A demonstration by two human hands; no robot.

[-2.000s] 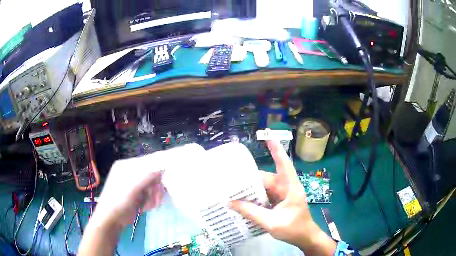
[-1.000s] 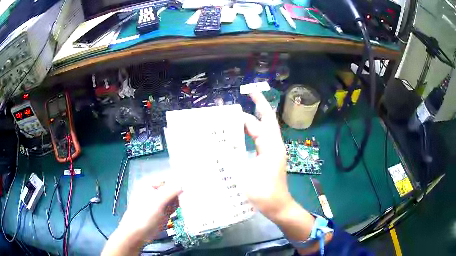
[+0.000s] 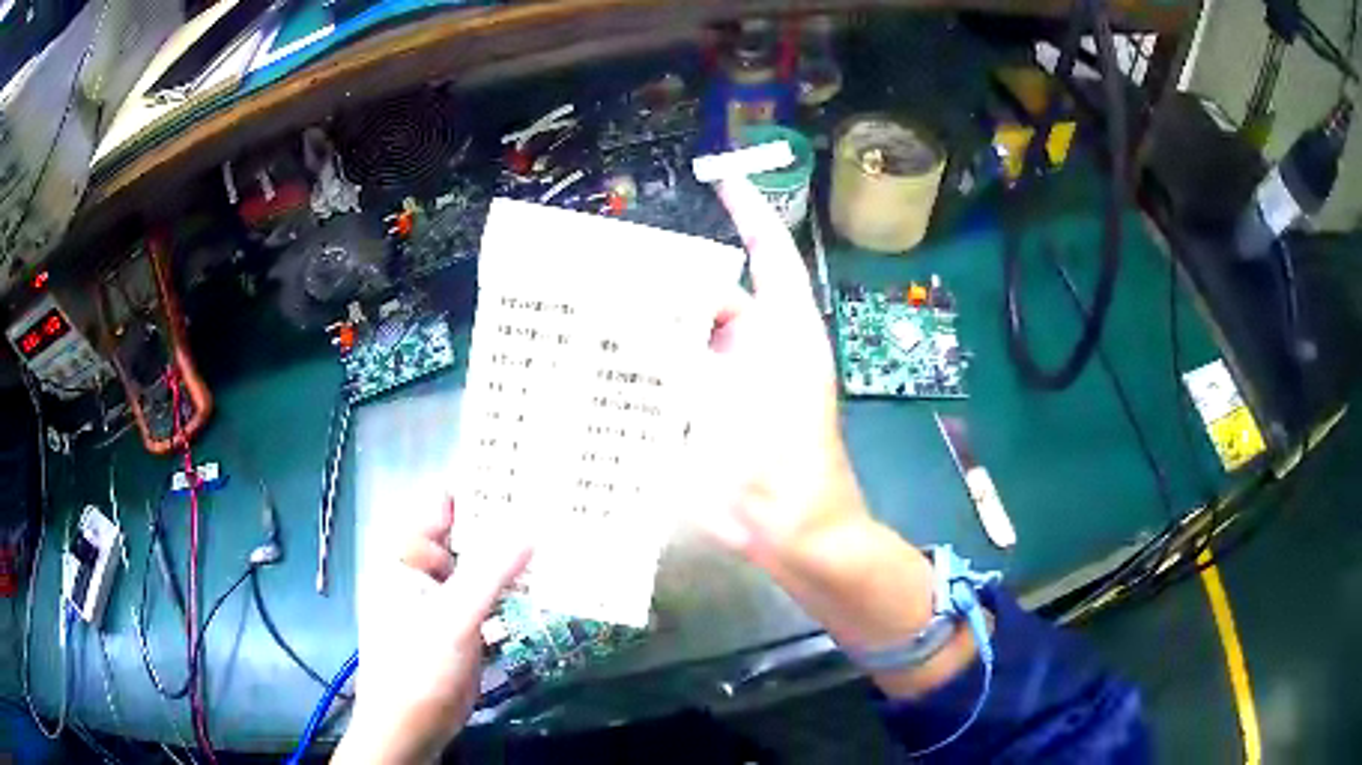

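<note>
A white record sheet [image 3: 575,404] with columns of dark text is held up over the pale mat [image 3: 400,448]. My left hand [image 3: 426,628] holds its lower left edge between thumb and fingers. My right hand [image 3: 792,419] is at its right edge, overexposed; a finger points up, with a small white strip [image 3: 744,162] at its tip. The right wrist wears a light blue strap [image 3: 934,616]. A green circuit board [image 3: 560,640] lies under the sheet, mostly hidden.
Circuit boards lie at left [image 3: 400,356] and right [image 3: 904,341]. A knife [image 3: 978,486] lies right. A tan container [image 3: 884,187], multimeter [image 3: 150,351] and red-digit meter [image 3: 53,341] stand behind. A black cable [image 3: 1031,351] hangs right; the wooden shelf edge [image 3: 448,75] crosses above.
The sheet was first blurred and tilted, then upright; now its printed columns show. Both hands remain at it. The view has tipped down, so the shelf and bench items sit higher.
</note>
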